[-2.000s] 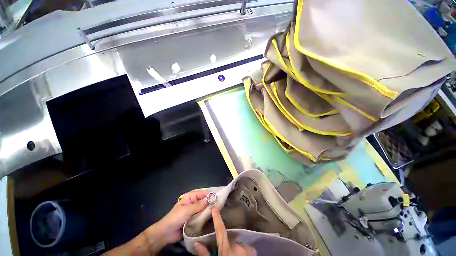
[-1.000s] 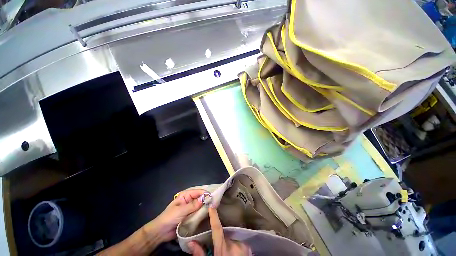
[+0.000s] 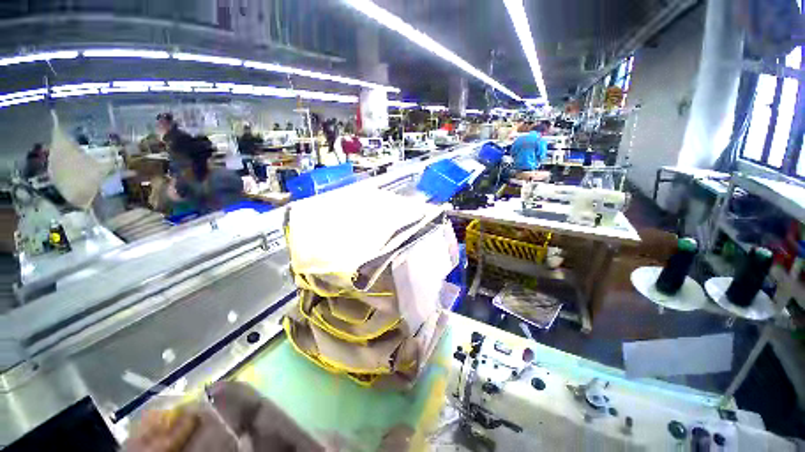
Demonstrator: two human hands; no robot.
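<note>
The bag in hand (image 3: 256, 424) is a blurred beige-brown cloth shape at the bottom left, cut off by the frame edge. My left hand (image 3: 168, 430) is a small blurred patch at its left side and appears closed on the cloth; its fingertips are not clear. My right hand is not in view. No ring or small fitting can be made out. A pile of beige bags (image 3: 366, 282) with yellow-bound edges stands on the pale-green tabletop (image 3: 304, 397).
A white sewing machine head (image 3: 565, 388) lies at the lower right. A metal trough (image 3: 176, 327) runs along the left. Dark thread cones (image 3: 678, 267) stand at the right. Blue bins (image 3: 441, 179), a yellow crate (image 3: 507, 243) and a person in blue (image 3: 530, 150) are beyond.
The view has swung up and now shows the workshop. The bag has shifted to the bottom left of the picture, and my right hand has left the view.
</note>
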